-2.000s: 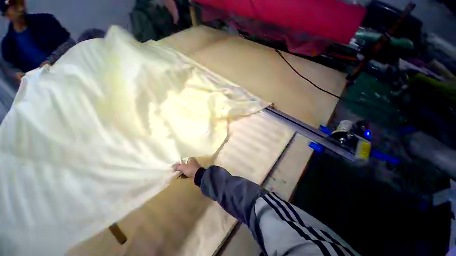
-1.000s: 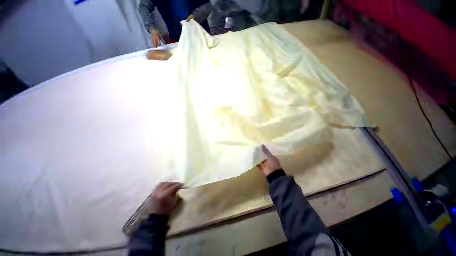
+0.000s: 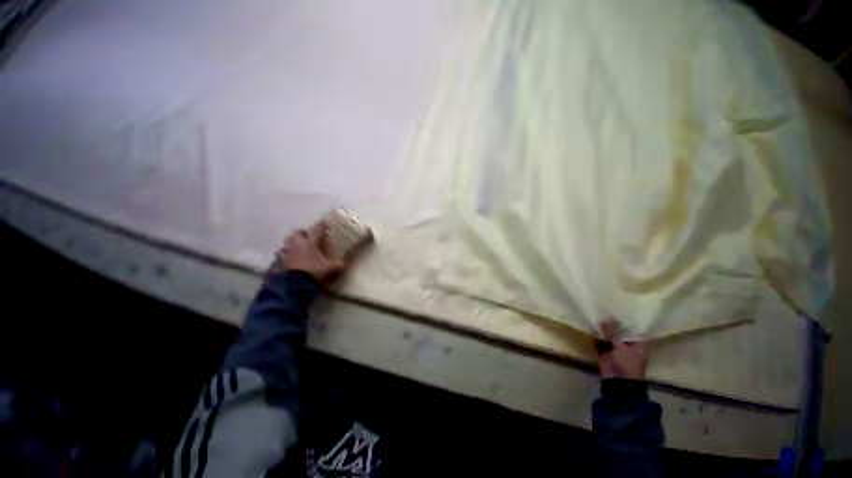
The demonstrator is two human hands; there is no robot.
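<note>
The pale yellow fabric ply (image 3: 579, 168) lies rippled over the right part of the lay, its near edge bunched at my right hand. My right hand (image 3: 623, 355) grips that edge near the table's front side. My left hand (image 3: 311, 255) is on a cloth weight (image 3: 345, 233) wrapped in shiny brown tape, its fingers around the weight's left side. The weight sits on the fabric near the front edge. The smooth whitish fabric lay (image 3: 280, 103) spreads to the left.
The pale wooden table edge (image 3: 411, 347) curves along the front, with the dark line of the lay's edge above it. The silver end-cutter rail (image 3: 810, 392) with blue end pieces (image 3: 801, 460) stands at the far right.
My view has shifted left and closer. The ply's near part is now spread to the table's front side. My left hand and the weight sit further from my right hand.
</note>
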